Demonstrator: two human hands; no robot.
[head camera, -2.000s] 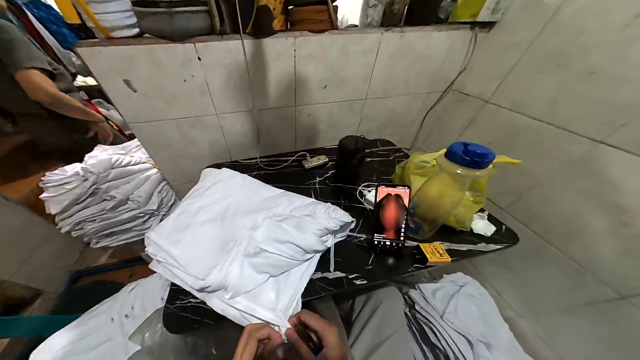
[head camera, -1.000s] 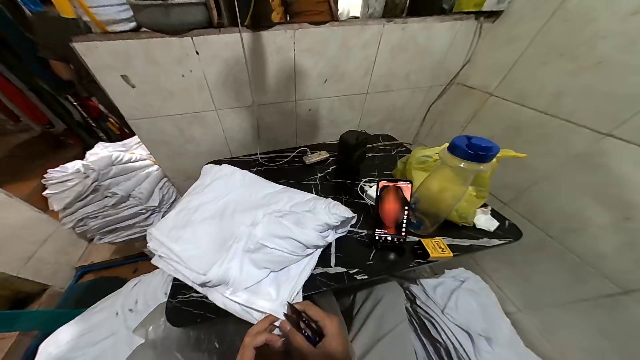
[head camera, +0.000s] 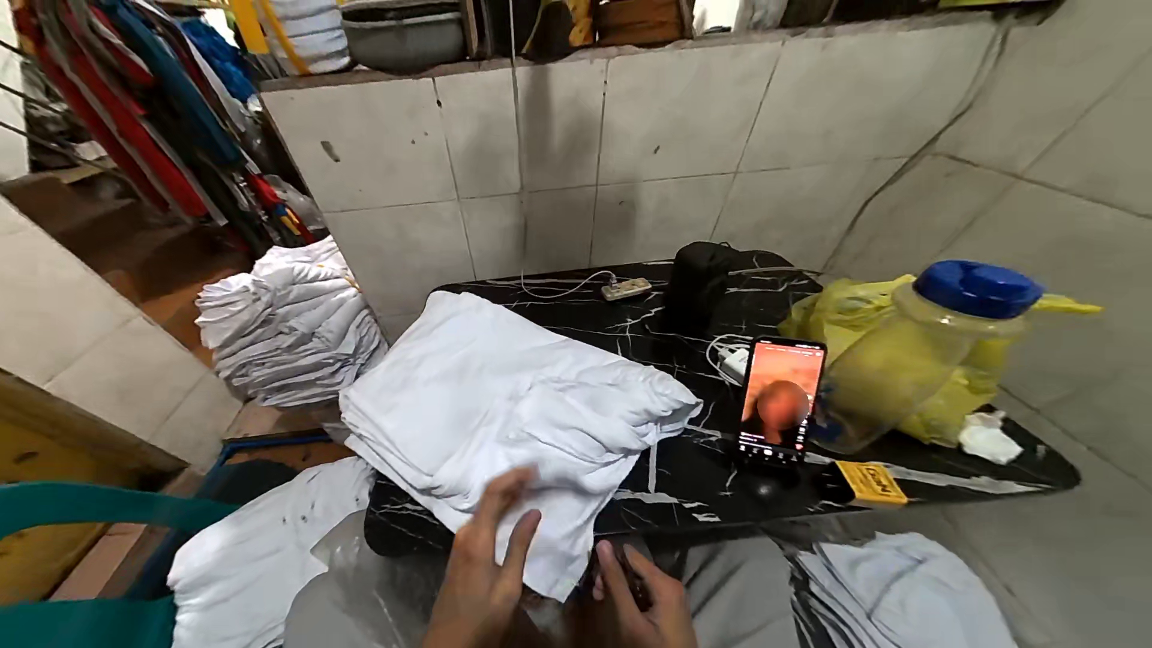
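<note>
White folded cloths (head camera: 468, 387) lie in a stack on a black marble-patterned table (head camera: 666, 486), one corner hanging over the near edge. My left hand (head camera: 490, 558) is raised over that corner, its fingers apart and nothing in them. Just right of the corner, my right hand (head camera: 639, 594) has its fingers curled around a small dark tool, mostly hidden; its kind cannot be told. A lit phone (head camera: 781, 400) stands upright on the table, right of the cloths.
Behind the phone stand a black cylindrical item (head camera: 697, 288) and a clear plastic jar with a blue lid (head camera: 976, 288) beside a yellow bag (head camera: 846, 310). A yellow box (head camera: 871, 483) lies near the edge. White cloth piles (head camera: 288, 333) stand left; more cloth (head camera: 909, 585) lies right.
My left hand has come away from the cloth corner and opened, up and to the left. My right hand stays low near the corner. The person at the far left is out of view.
</note>
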